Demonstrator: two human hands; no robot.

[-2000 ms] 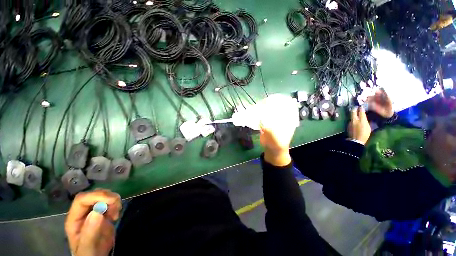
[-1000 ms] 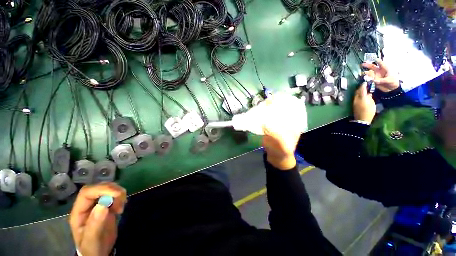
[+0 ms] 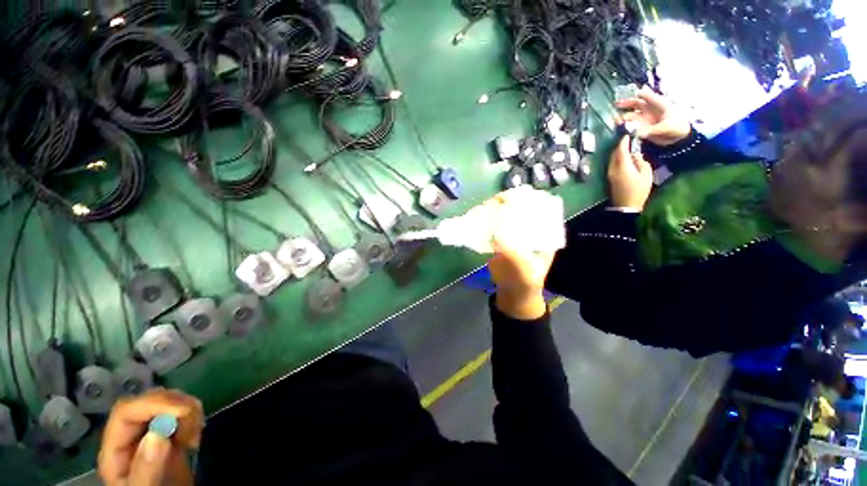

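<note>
My right hand (image 3: 523,252) grips a white needle-tip bottle (image 3: 471,230), overexposed, its nozzle pointing left over the antenna heads at the right end of the row. My left hand (image 3: 152,441) pinches a round disc (image 3: 163,425) with a bluish face, between thumb and finger near the table's front edge. Grey square antenna heads (image 3: 201,321) with round centres lie in a loose row. Two paler heads (image 3: 261,271) lie side by side in the middle. A blue-sided piece (image 3: 449,181) lies behind the bottle.
Black cable coils (image 3: 147,78) cover the back of the green table (image 3: 285,365). At right, a person in a green and dark top (image 3: 703,223) handles a small part beside another pile of heads (image 3: 542,157) and cables. A bright white sheet (image 3: 708,71) lies beyond.
The view has shifted rightward, so the table's things appear further left. The nozzle has moved along the row to heads further right. My left hand still holds the disc.
</note>
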